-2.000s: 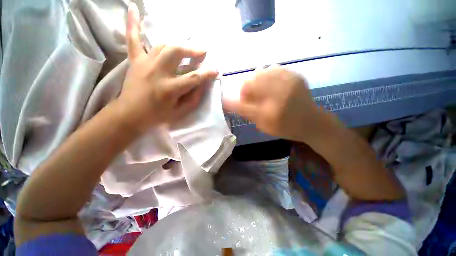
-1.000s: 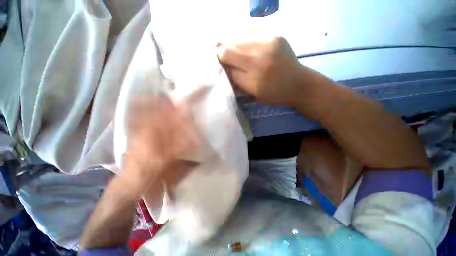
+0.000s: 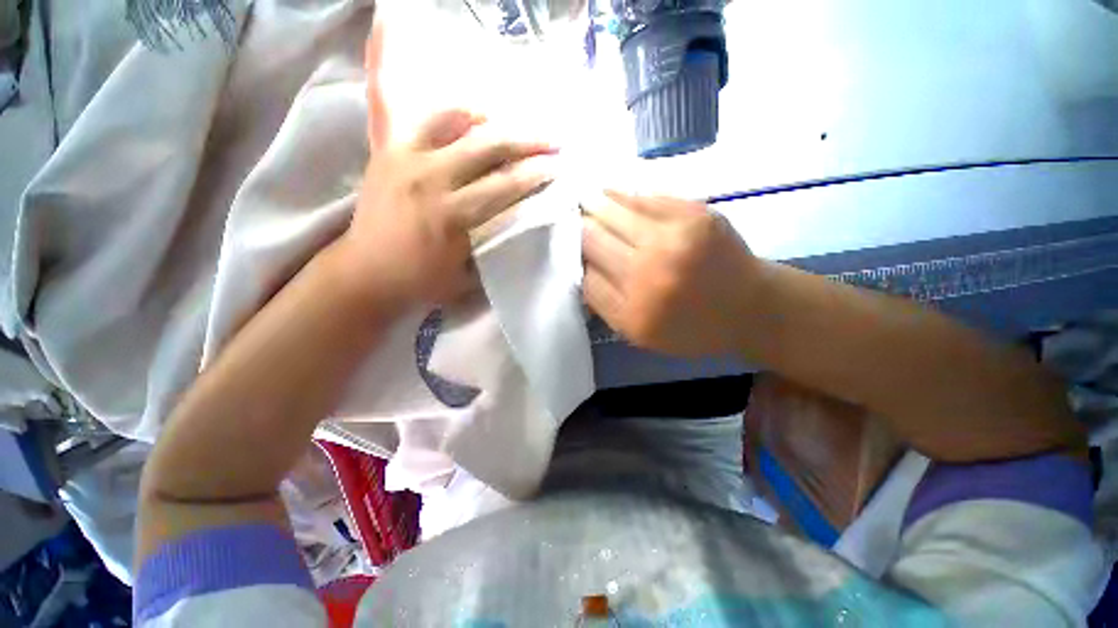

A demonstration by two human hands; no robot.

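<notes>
The off-white garment [image 3: 294,160] lies heaped over the machine bed at left and hangs over the table edge. My left hand [image 3: 429,209] lies spread on the cloth, fingers pointing right, pressing it near its right edge. My right hand [image 3: 668,270] pinches the right edge of the cloth between thumb and fingers, just right of my left fingertips. A dark grey patch [image 3: 444,358] shows on the hanging part below my left wrist. The needle area at the top is washed out by glare.
A dark grey ribbed knob [image 3: 676,104] stands above my right hand on the white machine bed [image 3: 932,98]. The table's front edge has a ruler [image 3: 895,280]. A red basket [image 3: 374,497] is below left. Dark loose threads [image 3: 182,17] hang at upper left.
My left hand has moved up from the hanging cloth onto the bed beside my right hand. The cloth edge is now flatter. The knob shows more fully, and the view has shifted upward.
</notes>
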